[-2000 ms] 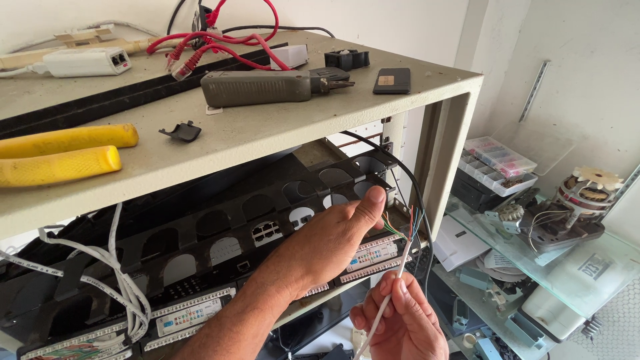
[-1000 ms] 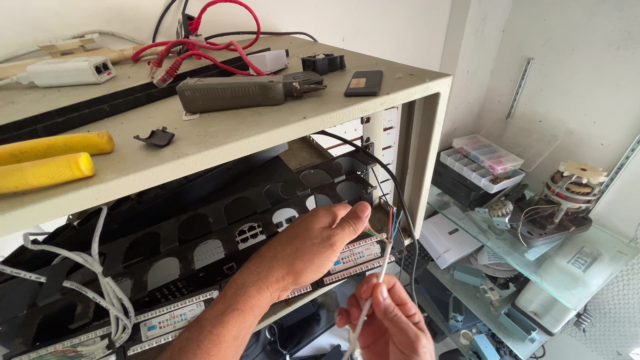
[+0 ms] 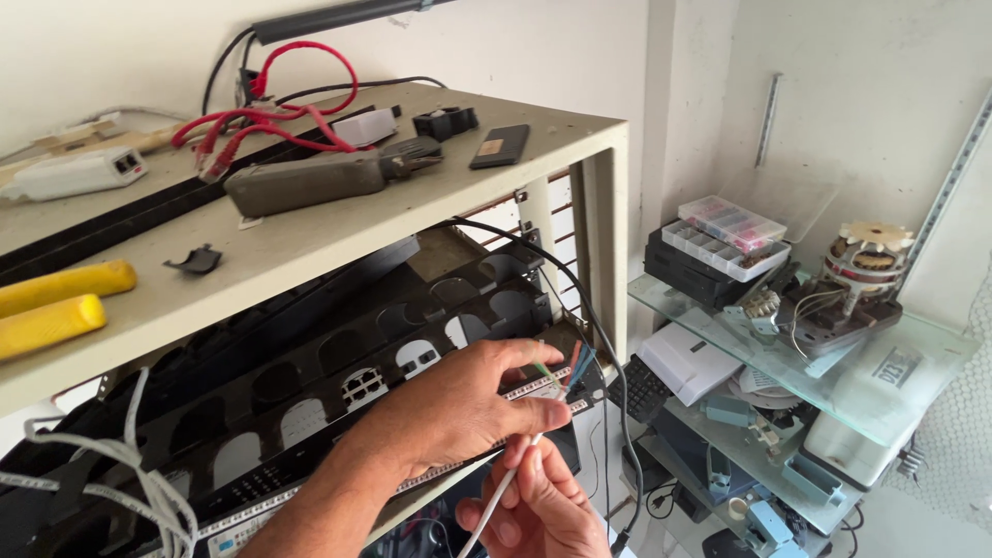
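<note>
Between the thumb and fingers of my right hand (image 3: 542, 492) is a white network cable (image 3: 496, 496), its stripped end pointing up and to the right. Thin colored wires (image 3: 575, 368), orange, blue and green, fan out from that end. My left hand (image 3: 480, 387) reaches across from the lower left, its thumb beside the top of the sheath and its index finger stretched toward the wires. Whether its fingers pinch a wire is unclear. Behind the left hand runs a patch panel (image 3: 248, 527) with punch-down strips, partly hidden by the forearm.
On the beige rack top (image 3: 434, 209) lie a punch-down tool (image 3: 310, 182), yellow-handled pliers (image 3: 54, 310), red patch cables (image 3: 271, 116) and a white adapter (image 3: 81, 170). A black cable (image 3: 573, 279) hangs at the rack's right side. Glass shelves (image 3: 775, 349) with parts stand at right.
My left hand's index finger has stretched out and its thumb has come away from the wires toward the cable sheath. My right hand still holds the cable. The view has shifted somewhat.
</note>
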